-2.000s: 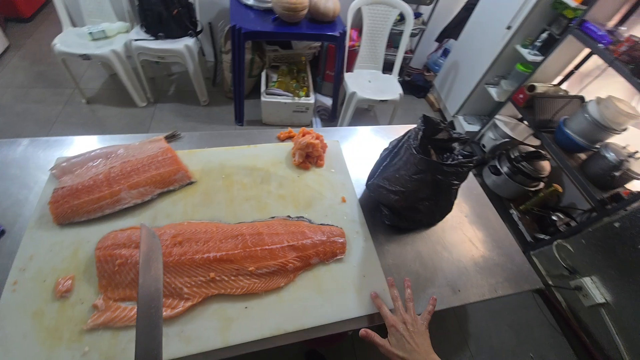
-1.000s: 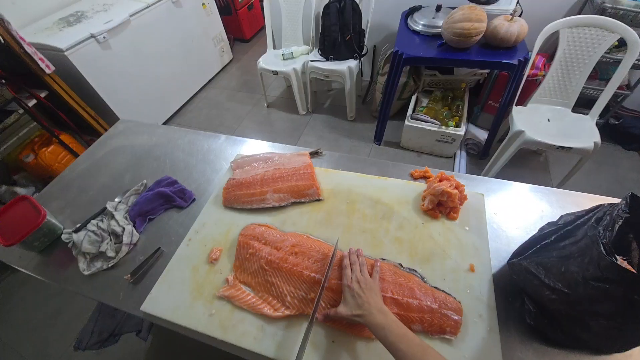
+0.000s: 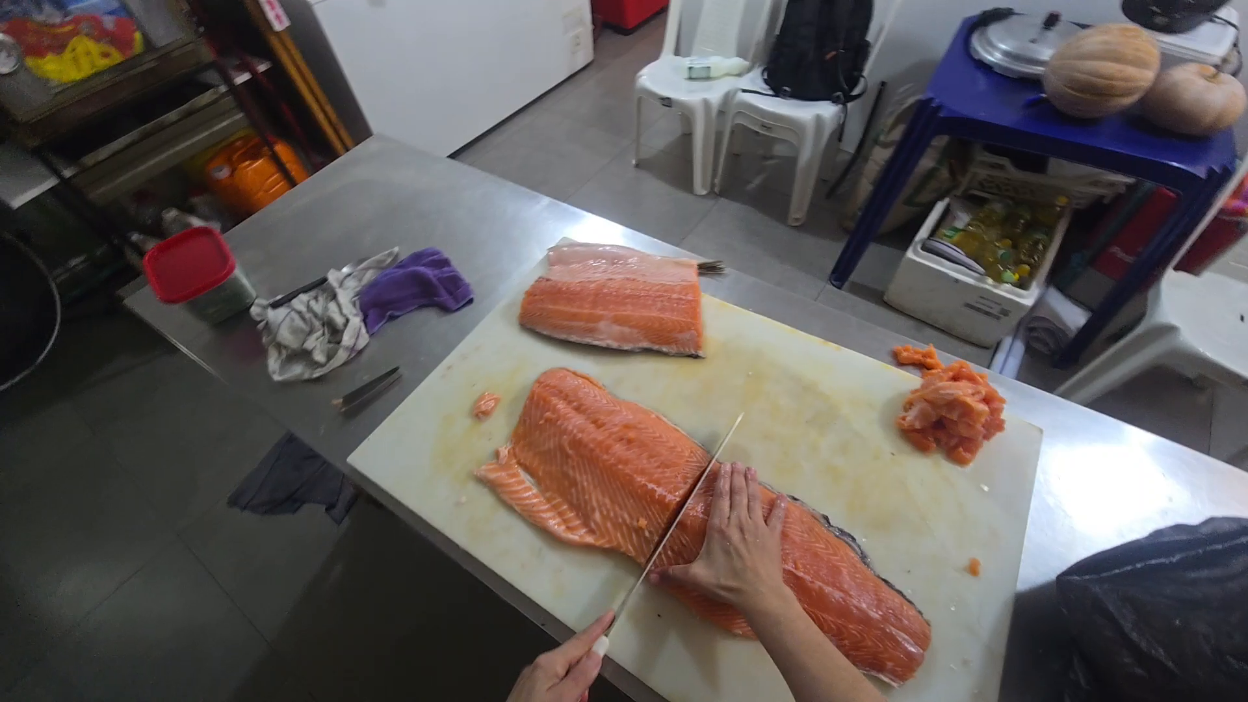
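Observation:
A large salmon fillet (image 3: 604, 458) lies flesh side up on a white cutting board (image 3: 829, 390). My left hand (image 3: 565, 665), at the near edge of the board, grips the handle of a long knife (image 3: 673, 526). Its blade stands edge down across the middle of the fillet; how deep it sits, I cannot tell. Flat on the flesh just right of the blade rests my right hand (image 3: 738, 546), holding nothing, fingers slightly apart. Behind lies another salmon piece (image 3: 614, 302) with a strip of skin or belly and a fin. Salmon scraps (image 3: 954, 409) form a heap at the right.
On the steel table (image 3: 390, 205), left of the board, are a red-lidded container (image 3: 195, 268), a greyish cloth (image 3: 317, 331), a purple cloth (image 3: 417, 290) and a small dark utensil (image 3: 369, 388). A black plastic bag (image 3: 1160, 604) stands at the right. Beyond are chairs and a blue table (image 3: 946, 97).
My right hand, off the fillet two seconds ago, now rests on it. The knife has gone from the fillet's left end to its middle. The view has swung left.

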